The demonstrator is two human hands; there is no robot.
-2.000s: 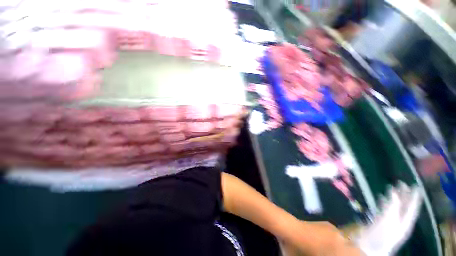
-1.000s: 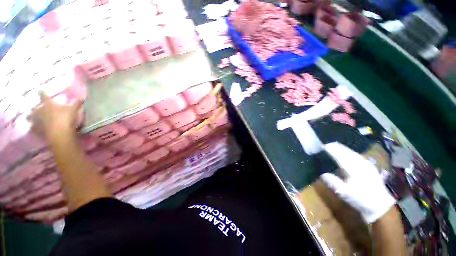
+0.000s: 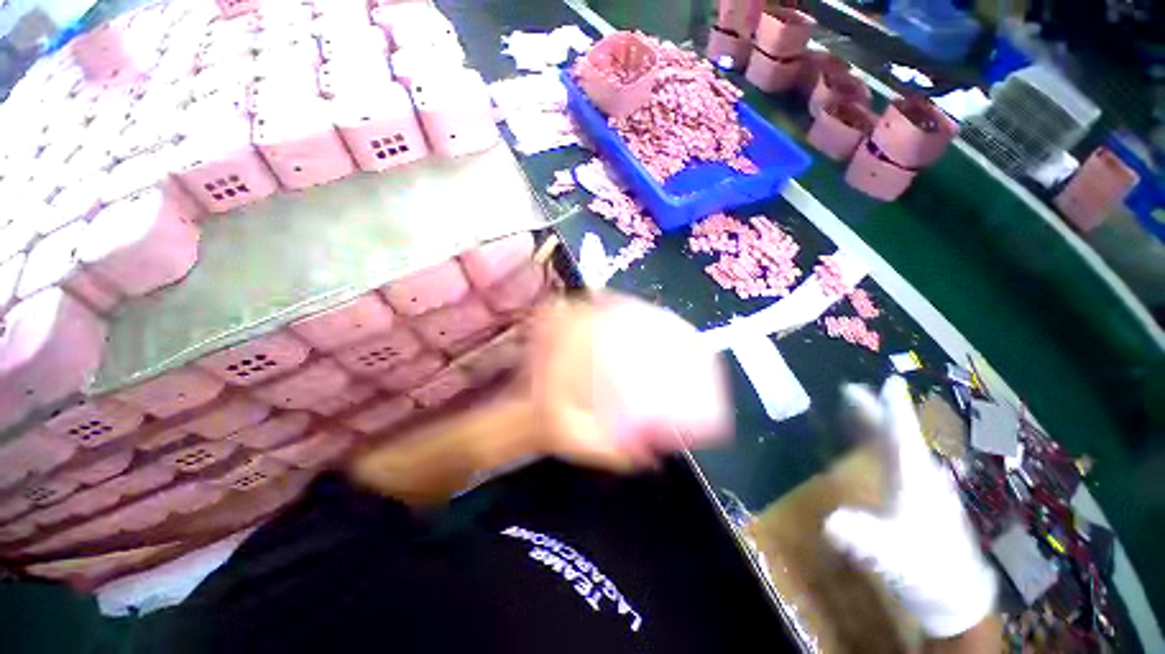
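Note:
My left hand (image 3: pixel 581 383), bare and blurred by motion, holds a pale pink housing (image 3: pixel 664 381) over the front edge of the worktop. My right hand (image 3: pixel 913 517), in a white glove, is over the brown cardboard mat (image 3: pixel 818 543), fingers apart, with no thing seen in it. Circuit boards (image 3: pixel 1022 562) with thin red and black wires lie in a tangled pile just right of the glove. Stacked pink housings (image 3: pixel 294 141) fill the left side, with a greenish-grey layer sheet (image 3: pixel 332 256) lying between layers.
A blue parts tray (image 3: pixel 696 194) heaped with small pink button pieces stands at the back, a housing on top. Loose button pieces (image 3: pixel 747 256) and white strips (image 3: pixel 772 377) lie on the dark worktop. More housings (image 3: pixel 884 147) stand on the green conveyor belt (image 3: pixel 1009 275).
My left hand has moved right from the stack, now with a housing in it. My gloved hand's fingers now point up. A housing now shows on the blue tray's heap.

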